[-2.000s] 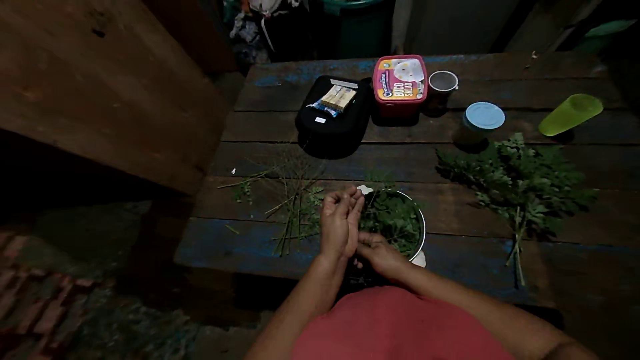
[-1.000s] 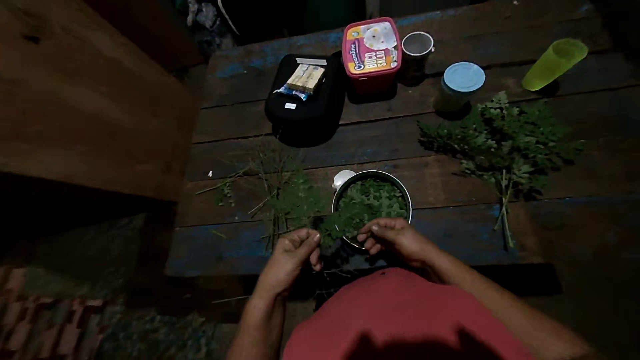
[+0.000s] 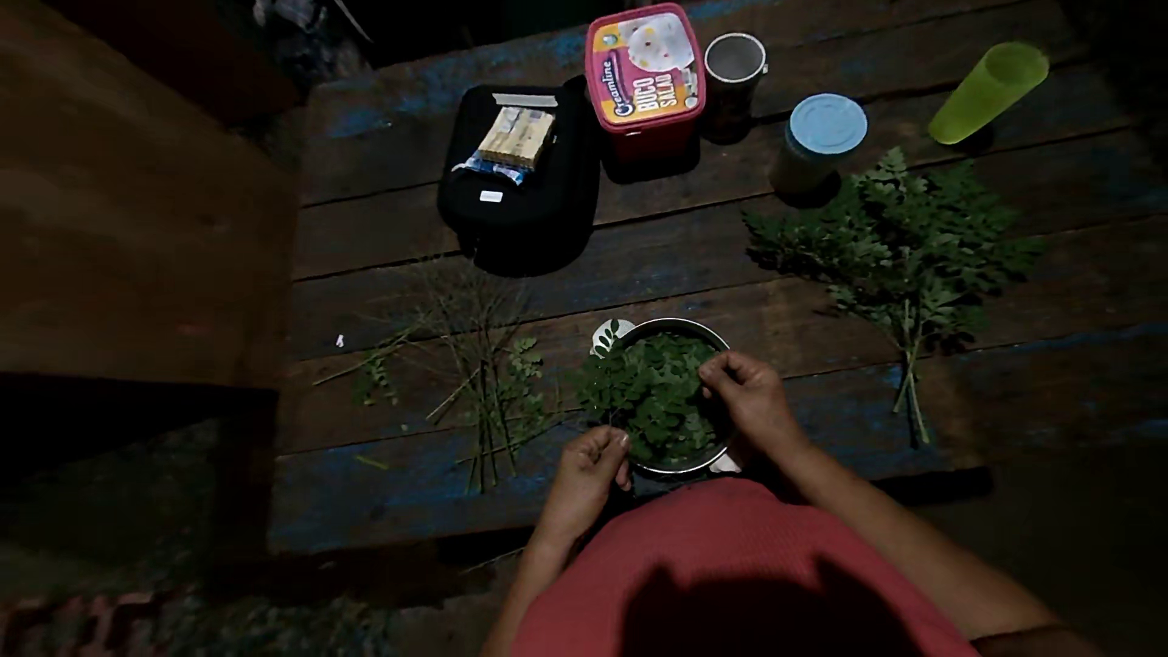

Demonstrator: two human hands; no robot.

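Observation:
A round metal pot holding small green leaves stands near the front edge of the wooden table. At its lower left, my left hand pinches a leafy sprig by its thin stem. My right hand is over the pot's right rim with thumb and fingertips pinched together; whether a leaf is between them is too small to tell. Stripped stems with a few leaves lie left of the pot. A leafy green bunch rests at the right, its stalks toward me.
Along the back are a black case with a packet on top, a red ice cream tub, a dark cup, a blue-lidded container and a tilted yellow-green cup. The table's front edge runs close to my body.
Two seconds ago my hands were close together at the pot's left side. They are now apart, my right hand at the pot's right rim. The view has shifted.

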